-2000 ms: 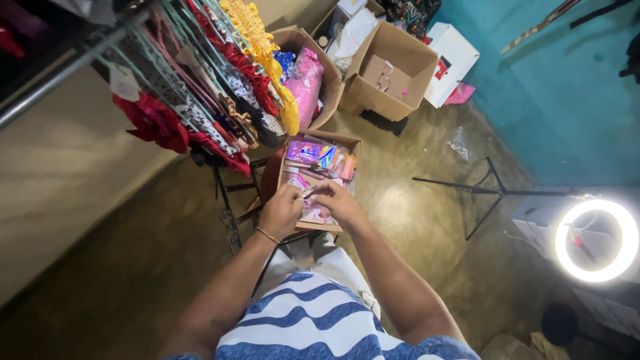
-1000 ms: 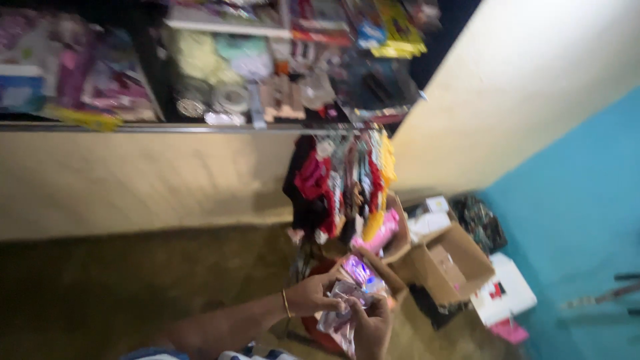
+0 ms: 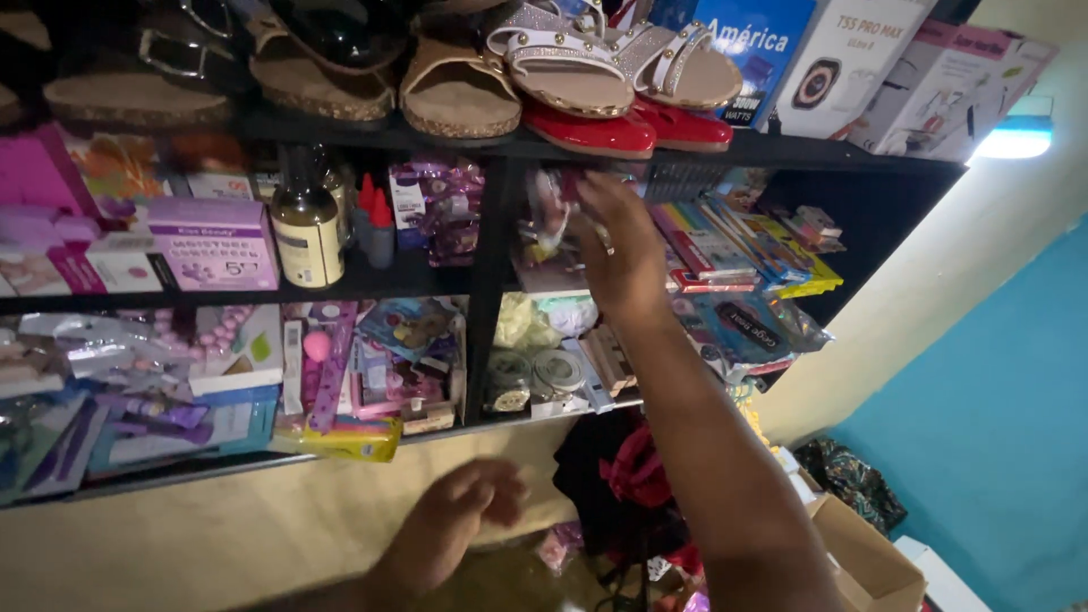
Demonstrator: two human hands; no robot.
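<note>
My right hand (image 3: 625,246) reaches into an upper compartment of the black shelf unit (image 3: 489,340), fingers at a clear plastic packet (image 3: 557,208) with pink and red contents. Blur hides whether the fingers grip it. Below the shelf, in front of the cream wall, hangs my left hand (image 3: 463,518), its fingers loosely bent and nothing seen in it. Packs of colored pencils (image 3: 701,242) lie just right of my right hand. Rolled tapes or belts (image 3: 557,371) sit in the compartment underneath. Glittery white sandals (image 3: 569,68) and red shoes (image 3: 595,132) stand on the shelf above.
Brown-soled sandals (image 3: 459,93) and product boxes (image 3: 841,68) line the top shelf. A pump bottle (image 3: 306,234) and a purple box (image 3: 212,245) stand at left. Dark and red clothes (image 3: 637,463) hang below the shelf, near an open cardboard box (image 3: 867,552) at lower right.
Both hands were together over a small box of packets low down; now they are apart, the right one up in the shelf. The view has swung up to the shelves.
</note>
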